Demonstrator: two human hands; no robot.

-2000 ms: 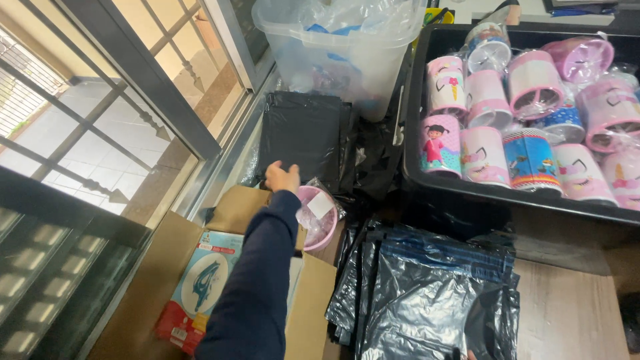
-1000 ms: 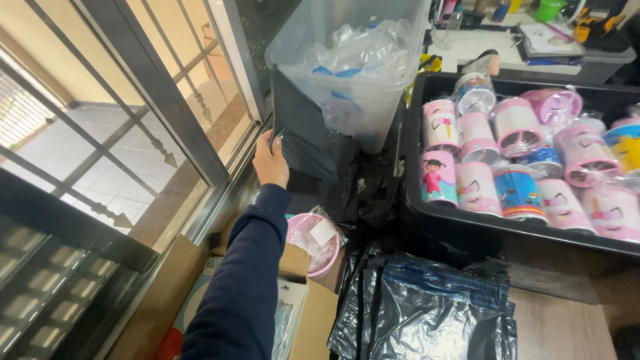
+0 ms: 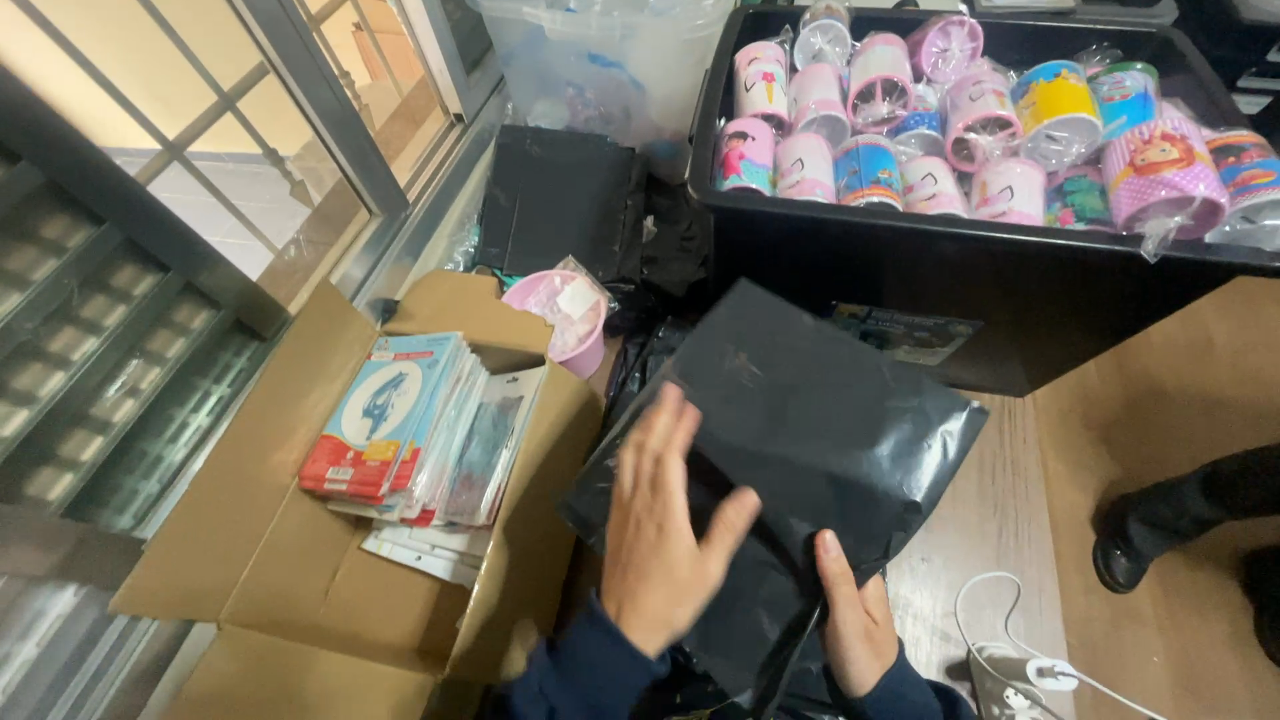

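Note:
A black plastic bag (image 3: 800, 400), flat and folded, lies across the lower middle of the view. My right hand (image 3: 860, 620) grips its lower right edge, thumb on top and fingers beneath. Over its left part, my left hand (image 3: 670, 520) is spread with fingers apart; whether the palm presses on the plastic is unclear. Beyond it, against the window side, is a stack of flat black bags (image 3: 560, 200). A pink plastic bucket (image 3: 570, 310) with clear-wrapped contents stands between that stack and an open cardboard box (image 3: 540, 470).
Packaged cards (image 3: 390, 410) fill part of the box. A black bin (image 3: 900, 240) holds several wrapped, decorated cups (image 3: 1060, 110). Behind the stack stands a translucent tub (image 3: 610, 70). A white cable (image 3: 1010, 620) lies lower right, near a person's leg and shoe (image 3: 1125, 550).
My left hand has come back from the stack by the window to the lower middle. A black bag is now in my right hand, and both hands are in view.

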